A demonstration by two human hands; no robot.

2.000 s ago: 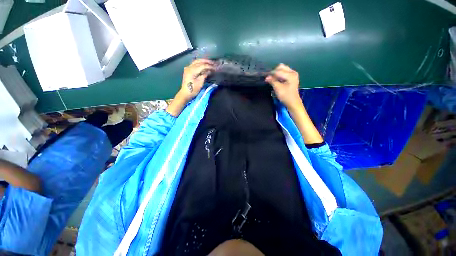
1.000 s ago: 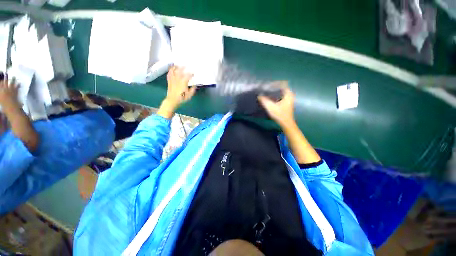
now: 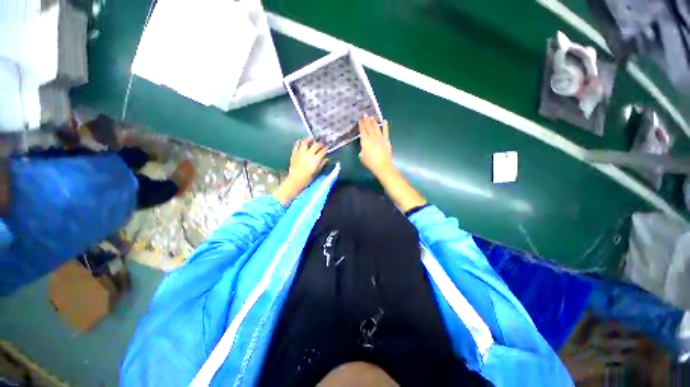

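An open white gift box [image 3: 365, 82] stands on the green bench in front of me, slightly turned. The dark grey patterned packet [image 3: 333, 97] lies inside it and fills it. My left hand [image 3: 308, 160] is at the box's near left corner, fingers on the rim. My right hand [image 3: 374, 143] is at the near right corner, its fingertips at the rim and the packet's edge. Whether the fingers grip or only press cannot be told.
White boxes or lids [image 3: 193, 49] lie left of the box. A small white card [image 3: 505, 167] lies at right. White and pink headphones [image 3: 573, 72] rest on a grey sheet beyond the pale strip. A blue bin [image 3: 529, 283] is below the bench edge. A co-worker's blue sleeve [image 3: 72, 204] is at left.
The grey packet, earlier held between my hands, then in my right hand, is now inside an open white box. Both hands have come together at the box's near side. The view has shifted.
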